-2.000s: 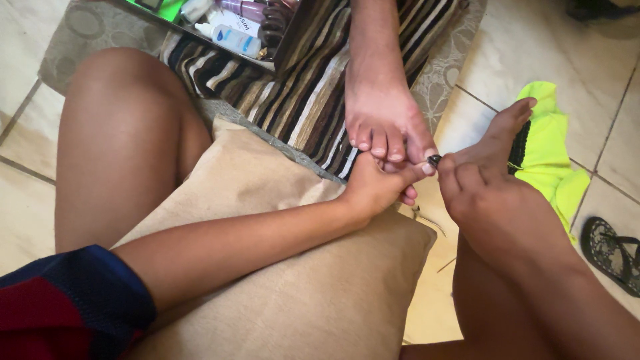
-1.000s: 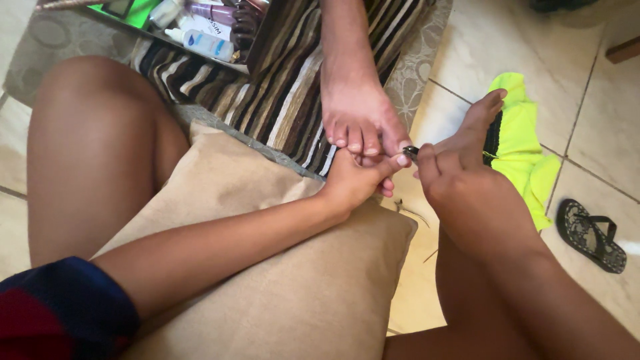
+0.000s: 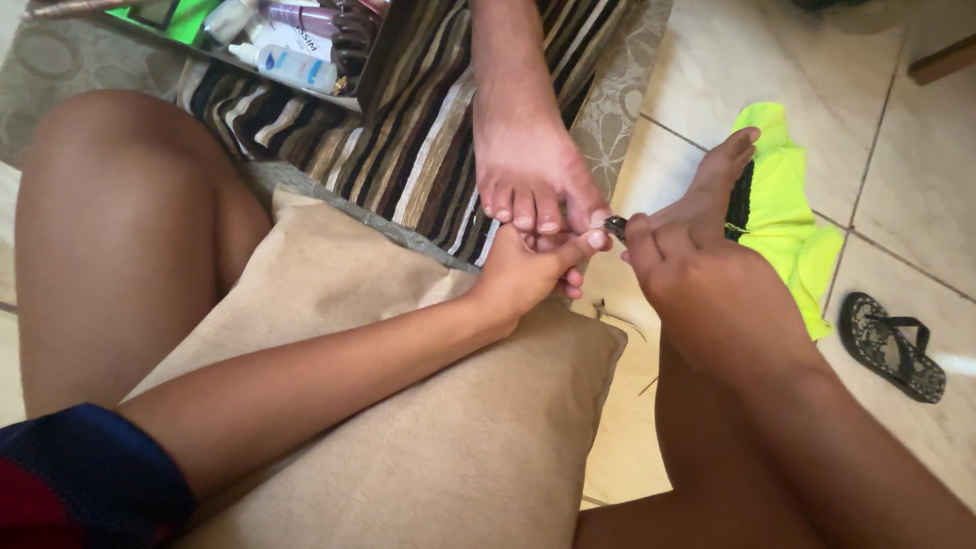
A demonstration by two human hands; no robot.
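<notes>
Another person's bare foot [image 3: 526, 160] comes down from the top over a striped woven mat [image 3: 435, 137]. My left hand [image 3: 530, 267] is under its toes, fingers curled beneath and thumb at the big toe's tip. In my right hand [image 3: 686, 267] is a small dark metal tool, likely a nail clipper [image 3: 615, 226], pinched between thumb and fingers, its end at the big toenail. Whether its jaws touch the nail is too small to tell. A beige cushion [image 3: 427, 427] lies on my lap beneath my left forearm.
An open case [image 3: 374, 61] at the upper left holds a small bottle [image 3: 297, 67], tubes and other items. A pair of metal nippers [image 3: 619, 318] lies beyond the cushion's corner. To the right are neon yellow cloth [image 3: 785, 221] by my bare foot [image 3: 720, 179] and a black patterned flip-flop [image 3: 892, 347] on tiles.
Both hands keep about the same hold at the big toe, and the foot stays in place between them. The view has shifted somewhat since the earliest frame.
</notes>
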